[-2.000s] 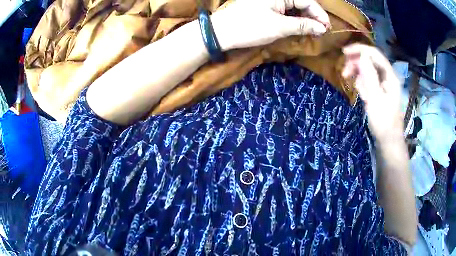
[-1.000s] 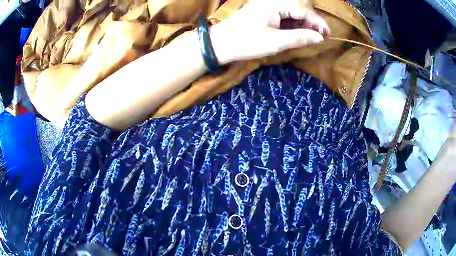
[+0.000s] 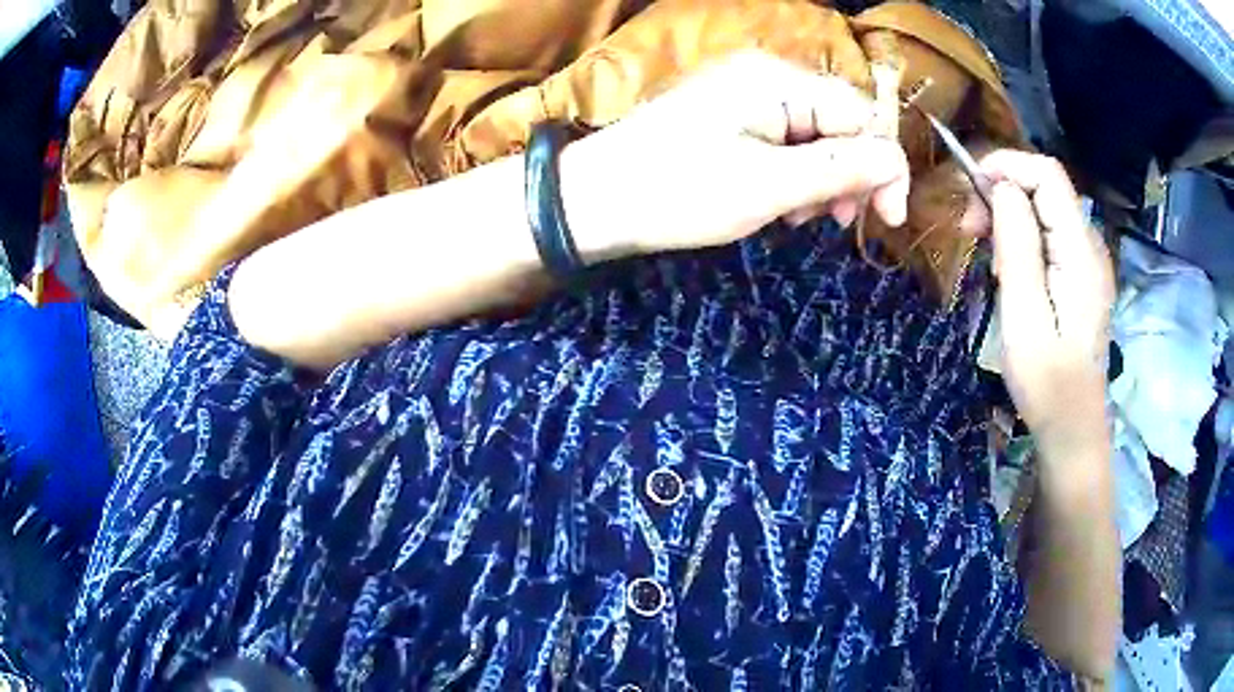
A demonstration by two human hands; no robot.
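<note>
A shiny mustard-brown puffer jacket (image 3: 447,81) lies across the lap, along the top of the view. My left hand (image 3: 812,156) is over the jacket with thumb and fingers pinched together; a small pale strip (image 3: 886,97) stands up at the fingertips. My right hand (image 3: 1049,257) grips a slim metal tool (image 3: 958,145), its tip pointing up and left towards the left fingertips. Fine brown thread (image 3: 880,250) loops below the left fingertips. The tool tip and left fingertips look apart. A needle cannot be made out.
Crumpled white scraps (image 3: 1171,352) lie at the right, beyond my right hand. A bright blue object (image 3: 52,392) and a red item (image 3: 52,277) are at the left edge. A pale curved edge (image 3: 1191,34) crosses the top right corner, beside a dark area.
My right hand has come back from the right edge to near the left, now with the metal tool. The stretched thread now hangs slack in loops. My left hand is slightly lower.
</note>
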